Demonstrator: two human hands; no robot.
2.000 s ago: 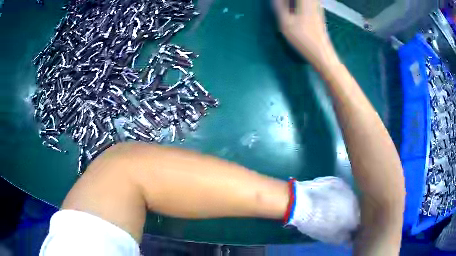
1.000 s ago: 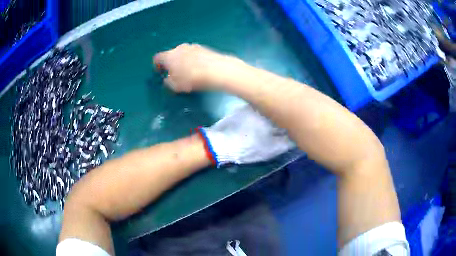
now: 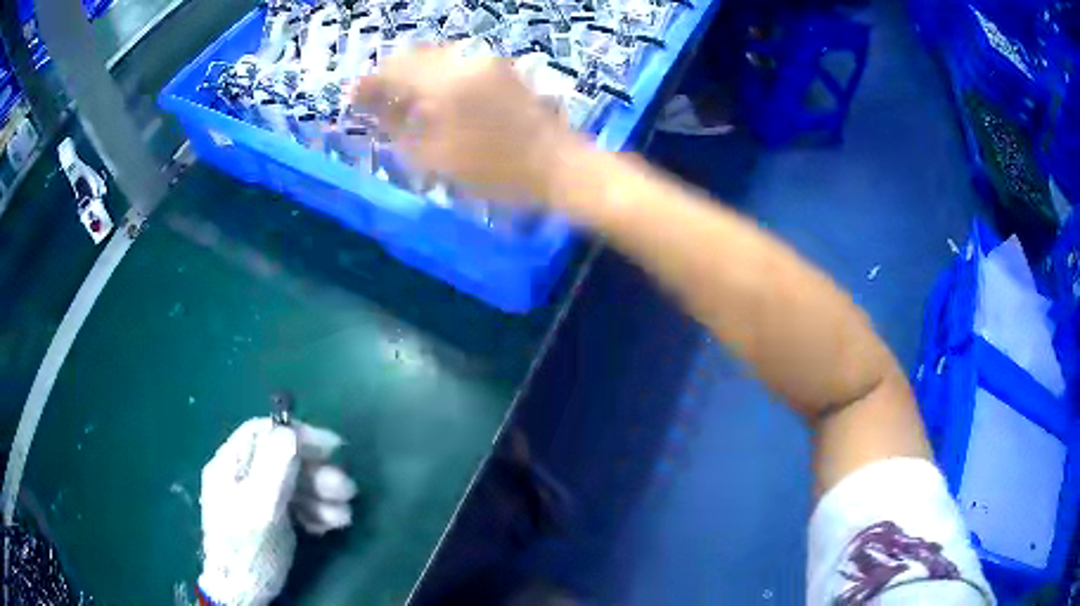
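My left hand (image 3: 267,503), in a white knitted glove, is low at the left over the green bench. A small dark metal fitting (image 3: 282,410) sticks up from its fingertips. My right hand (image 3: 462,124), bare and blurred, is over the blue tote (image 3: 391,231). Its fingers are bent down above the white plastic units (image 3: 592,47) packed with metal rods; whether it holds one cannot be told.
A white housing with a red spot (image 3: 89,195) lies at the left beyond the bench's pale edge strip (image 3: 71,326). The fittings heap (image 3: 30,574) shows at the lower left corner. A blue stool (image 3: 811,77) and blue crates (image 3: 1007,414) stand on the floor at the right.
The view has swung right, bringing the tote to the centre. My right hand has moved from over the bench to over the tote. My gloved hand now shows apart from the right arm.
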